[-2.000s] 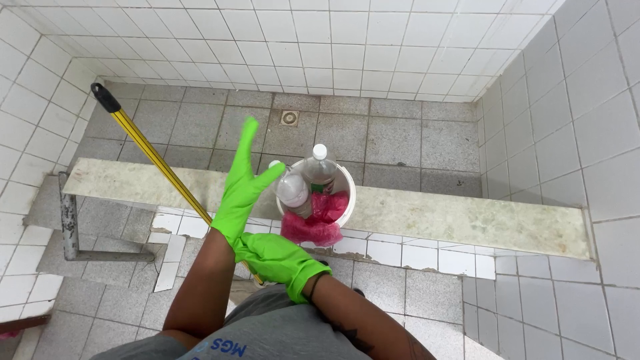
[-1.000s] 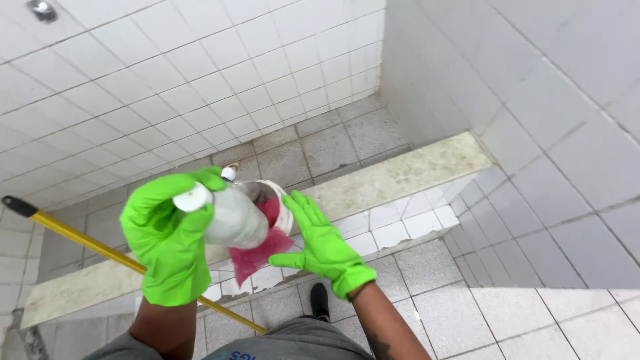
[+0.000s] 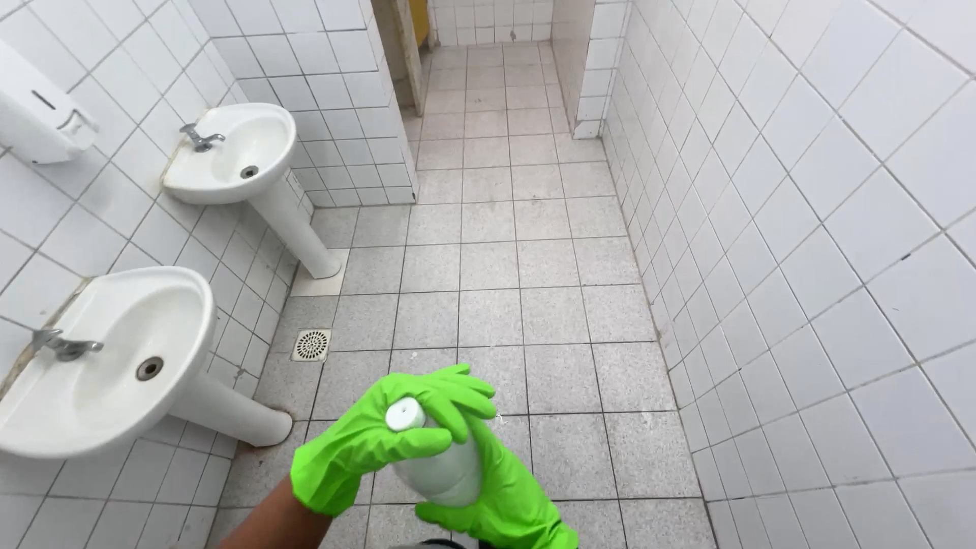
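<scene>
A plastic bottle (image 3: 438, 476) with a white cap is held low in the head view, its cap tilted up toward the camera. Wearing a bright green rubber glove, my left hand (image 3: 381, 435) wraps around the bottle's neck just below the cap. My right hand (image 3: 503, 488), in a matching glove, supports the bottle's body from the right and below. Part of the bottle is hidden by the gloved fingers.
Two white pedestal sinks, one near (image 3: 179, 351) and one farther (image 3: 271, 152), line the left wall below a white dispenser (image 3: 46, 114). A floor drain (image 3: 311, 345) lies beside them. A tiled wall (image 3: 808, 252) bounds the right; the tiled floor (image 3: 492, 267) runs ahead.
The view has swung from the ledge, bucket and yellow pole to the sinks and floor. My right hand, open beside the bottle a second ago, now holds it together with my left hand.
</scene>
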